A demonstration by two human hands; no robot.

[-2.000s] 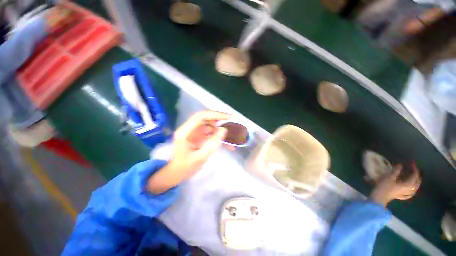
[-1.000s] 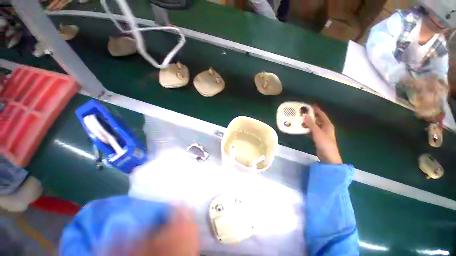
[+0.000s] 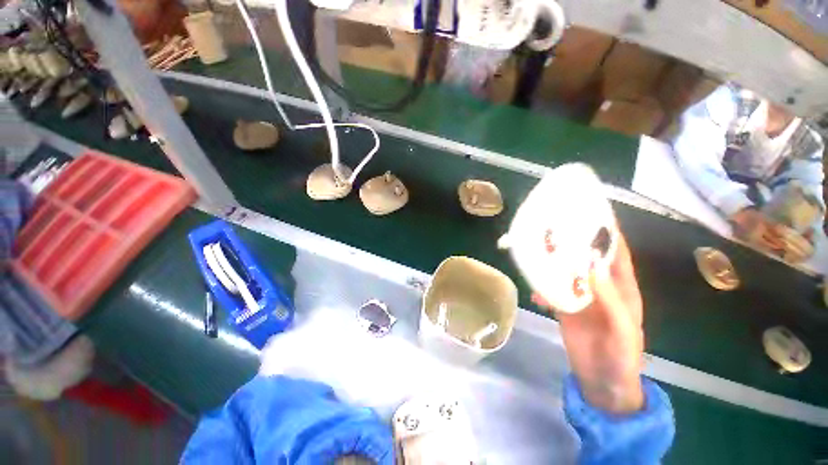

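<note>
My right hand (image 3: pixel 610 331) holds a cream rounded cover (image 3: pixel 565 232) raised over the belt's near edge; its face shows copper-coloured spots and a dark round hole. My left hand is hidden or cut off; only the blue sleeve (image 3: pixel 295 427) shows at the bottom. A deep beige tub (image 3: pixel 469 304) with white pieces inside stands on the sheet's far side. Another cream cover (image 3: pixel 436 436) with two ringed holes lies on the white protective sheet (image 3: pixel 336 359), partly cut off by the bottom edge. A small silvery plate (image 3: pixel 375 317) lies left of the tub.
A blue tape dispenser (image 3: pixel 241 286) and a thin dark stick (image 3: pixel 210 315) lie left. A red divided tray (image 3: pixel 100 227) is farther left. Covers with pegs (image 3: pixel 383 193) sit along the green belt (image 3: pixel 427 182). White cables (image 3: pixel 313 91) hang over it. A person (image 3: pixel 754 173) is across the belt.
My right hand has raised the cover closer to the camera. My left hand, blurred at the bottom before, has dropped out of sight. The view has shifted, showing more beyond the belt.
</note>
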